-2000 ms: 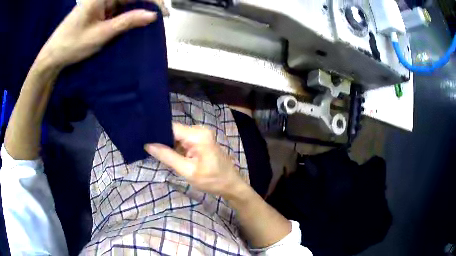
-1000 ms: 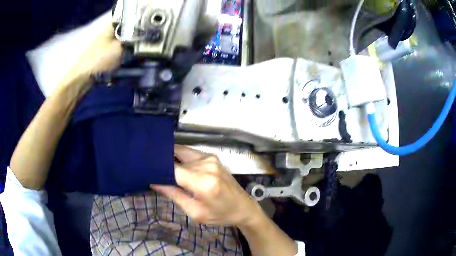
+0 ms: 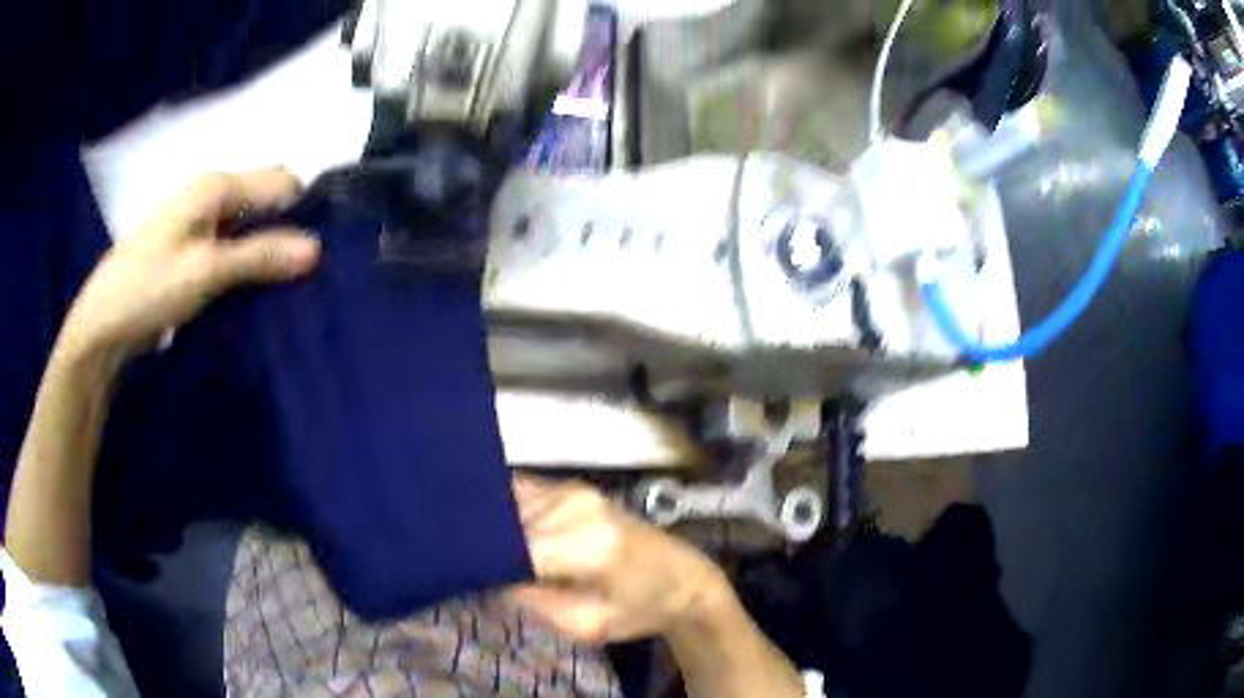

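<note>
A navy fabric piece (image 3: 396, 436) hangs from the needle area (image 3: 443, 205) down over the lap. My left hand (image 3: 205, 259) is at the cloth's upper left, its thumb and fingers around the fabric edge. My right hand (image 3: 594, 559) pinches the lower right edge of the cloth; some fingertips are hidden by the cloth. The machine head (image 3: 457, 62) stands above the cloth. The off-white sewing machine body (image 3: 628, 246) runs to the right. The picture is somewhat blurred.
A lit smartphone (image 3: 580, 123) lies behind the arm. A blue air hose (image 3: 1057, 334) curves from a white box (image 3: 907, 198) at right. A pale bracket (image 3: 744, 502) sits below the body. A black heap (image 3: 900, 614) lies lower right. Checked cloth (image 3: 409, 655) covers the lap.
The view first swung up to the machine, then shifted slightly. The cloth went from the lap to the needle area. Since one second ago, my left hand has moved left and down, my right hand slightly lower.
</note>
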